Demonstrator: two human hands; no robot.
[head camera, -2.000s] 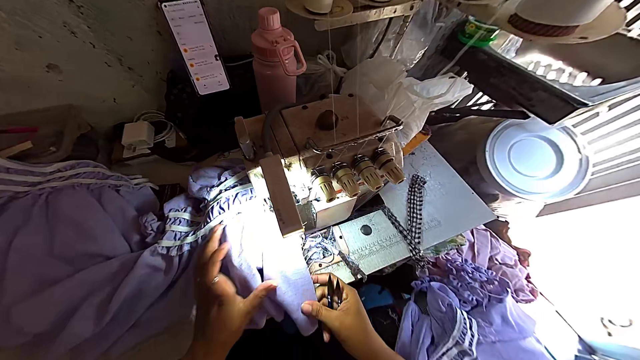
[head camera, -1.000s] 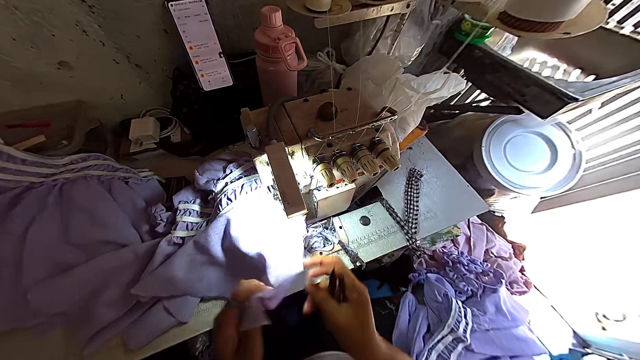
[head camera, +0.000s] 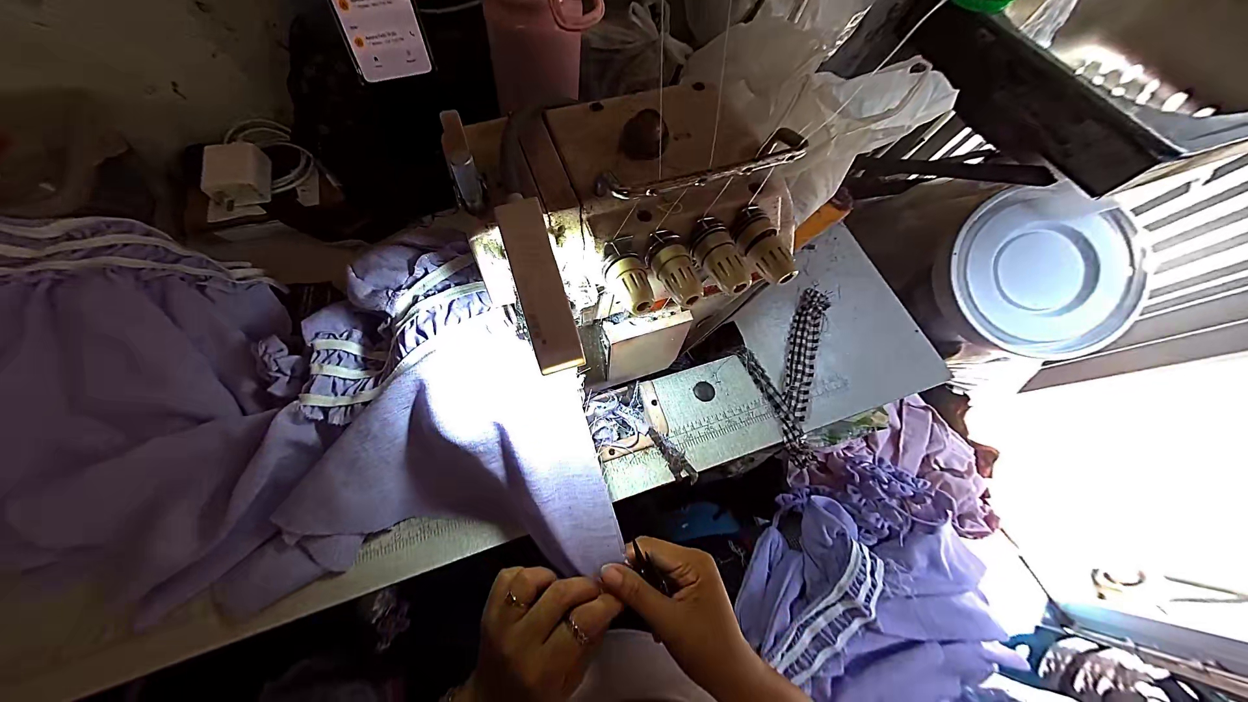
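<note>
Lavender fabric (head camera: 468, 419) lies over the sewing table and runs under the arm of an overlock sewing machine (head camera: 624, 146). Both my hands meet at its lower corner, just off the table's front edge. My left hand (head camera: 546, 624), with rings on two fingers, pinches the cloth. Touching it, my right hand (head camera: 682, 604) grips the same corner and also holds small dark thread snips (head camera: 647, 565) in its fingers. Gathered parts of the garment with white elastic bands (head camera: 341, 370) rest left of the machine.
Checked fabric strips (head camera: 801, 351) lie on the metal plate at the right. Further right stands a bucket with a pale lid (head camera: 1048, 268). More lavender garments (head camera: 877, 585) hang below the table's right side. A charger (head camera: 236, 175), phone (head camera: 382, 34) and pink bottle (head camera: 534, 54) are behind.
My left hand has come from the cloth beside the machine down to the corner near my right hand. The fabric between machine and hands now hangs straighter. The view has moved closer.
</note>
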